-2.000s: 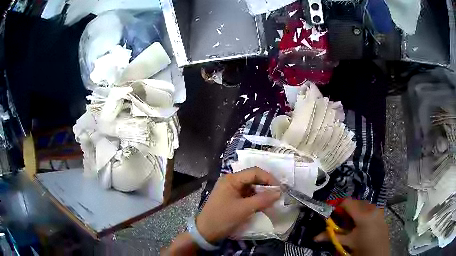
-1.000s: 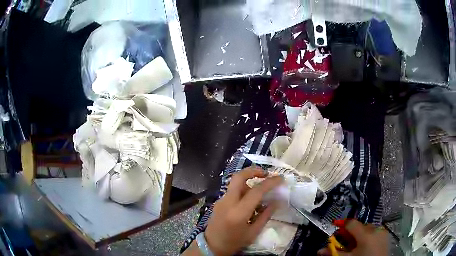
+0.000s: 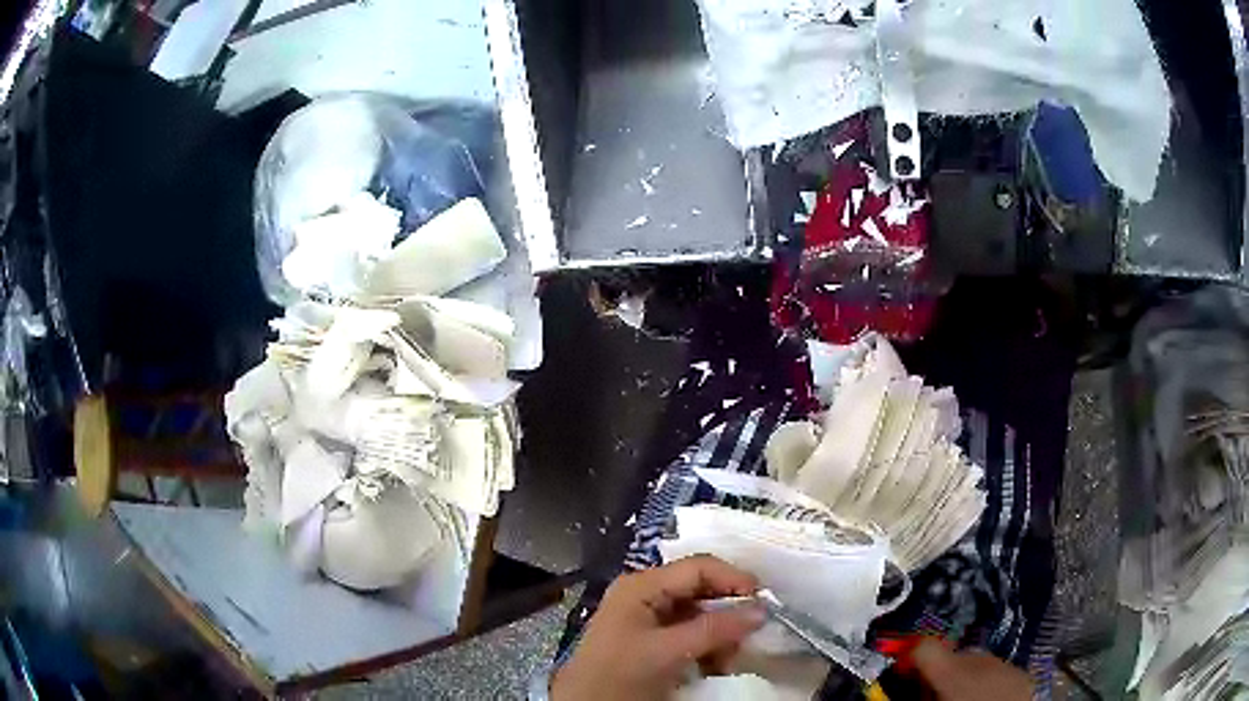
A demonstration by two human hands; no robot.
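Observation:
My left hand (image 3: 664, 633) pinches the edge of a white cut piece (image 3: 808, 559) on my lap. My right hand (image 3: 959, 674), cut off by the bottom edge, holds the scissors (image 3: 830, 638) by red and yellow handles. The blades point left, with their tips at my left fingertips. Cream pieces (image 3: 890, 459) lie fanned out just beyond the white piece. A narrow white bundle tie (image 3: 897, 592) loops at the right of the white piece. More pale cloth shows below the blades, partly hidden by my hands.
Striped lap cloth (image 3: 1011, 507) covers my legs. Beyond are red cloth (image 3: 863, 281) with white offcuts, a grey metal tray (image 3: 655, 178) and a white sheet (image 3: 808, 69). A large cream heap (image 3: 377, 452) stands on the left board (image 3: 219, 575). A bin of pieces (image 3: 1192, 452) is at right.
The view has tilted up, so things sit lower. My left fingers have moved off the white piece's top to its near edge, and it lies flatter. The scissors' blades are now at my left fingertips.

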